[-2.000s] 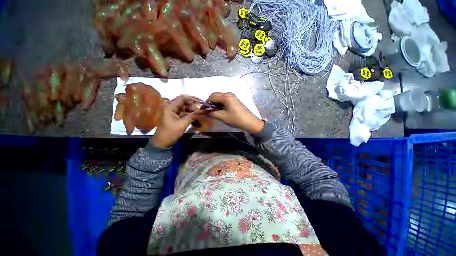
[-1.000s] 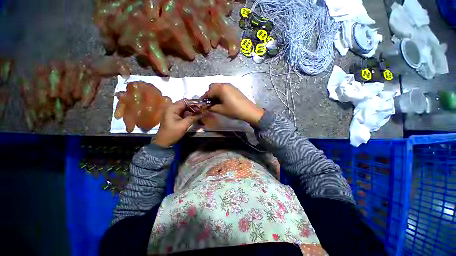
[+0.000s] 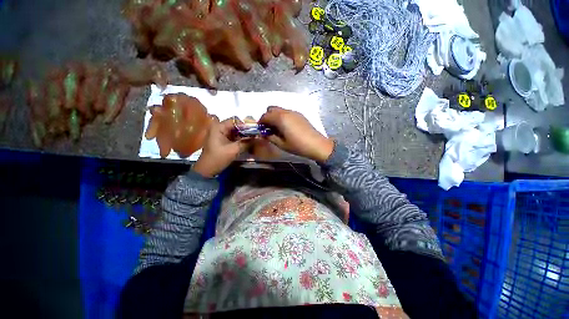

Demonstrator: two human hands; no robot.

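My left hand (image 3: 219, 147) and my right hand (image 3: 296, 133) meet over the front of the white sheet (image 3: 240, 99). Between their fingertips they hold a small shiny dark fitting (image 3: 251, 129) with a bright silvery and purple glint. The fingers hide its ends. An orange-brown soft shape shows just below it, partly hidden by the hands. A small pile of orange-brown soft bodies (image 3: 181, 124) lies on the left part of the sheet, beside my left hand. A thin strand hangs below my right hand.
A large heap of soft bodies (image 3: 215, 37) lies at the back, a bunch (image 3: 72, 103) at left. Yellow-tagged black pieces (image 3: 335, 60) lie beside the cord hank (image 3: 396, 53). White cloths (image 3: 458, 134) and a cup (image 3: 520, 137) are at right. Blue crates (image 3: 511, 249) stand below the bench.
The view has shifted slightly. My hands stay together over the sheet. The held fitting has turned and now shows a brighter, silvery side.
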